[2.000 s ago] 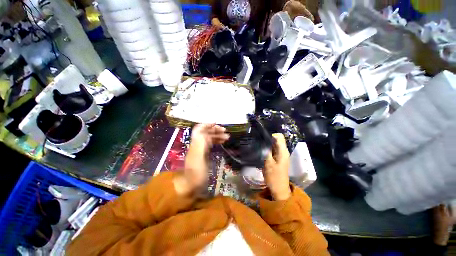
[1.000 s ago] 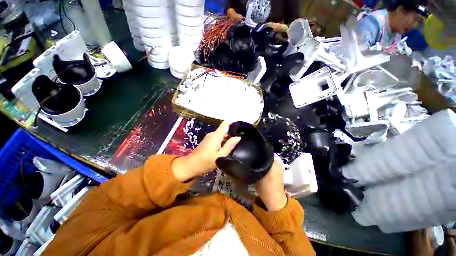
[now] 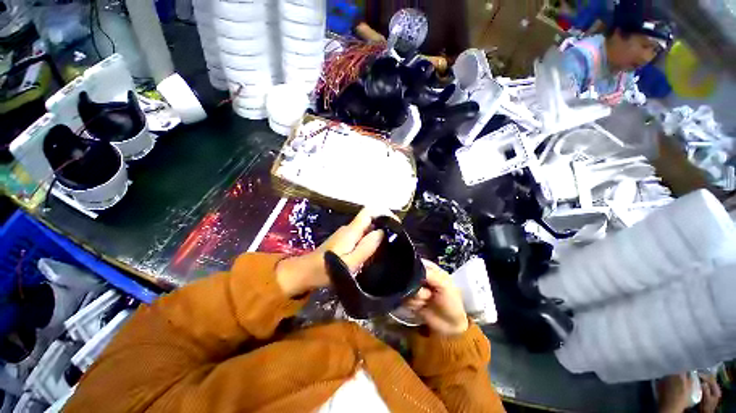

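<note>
A glossy black inner shell (image 3: 373, 270) is held in both hands in front of my body, its open cup facing up. My left hand (image 3: 343, 250) grips its left side, with fingers over the rim into the cup. My right hand (image 3: 440, 300) holds its lower right side. A white round cover (image 3: 406, 315) shows partly below the shell, mostly hidden by the shell and my right hand. A white plate part (image 3: 476, 290) lies just right of my right hand.
A carton (image 3: 319, 198) of small white fittings stands beyond my hands. Loose screws (image 3: 442, 230) lie right of it. White cover stacks (image 3: 646, 282) stand right. Part-assembled units (image 3: 89, 173) stand left, above a blue crate (image 3: 24, 242). Another person (image 3: 601, 60) is at the back right.
The black shell, held in both hands throughout, has turned so its open cup faces up, and it sits slightly lower and further left. My left fingers have moved over its rim.
</note>
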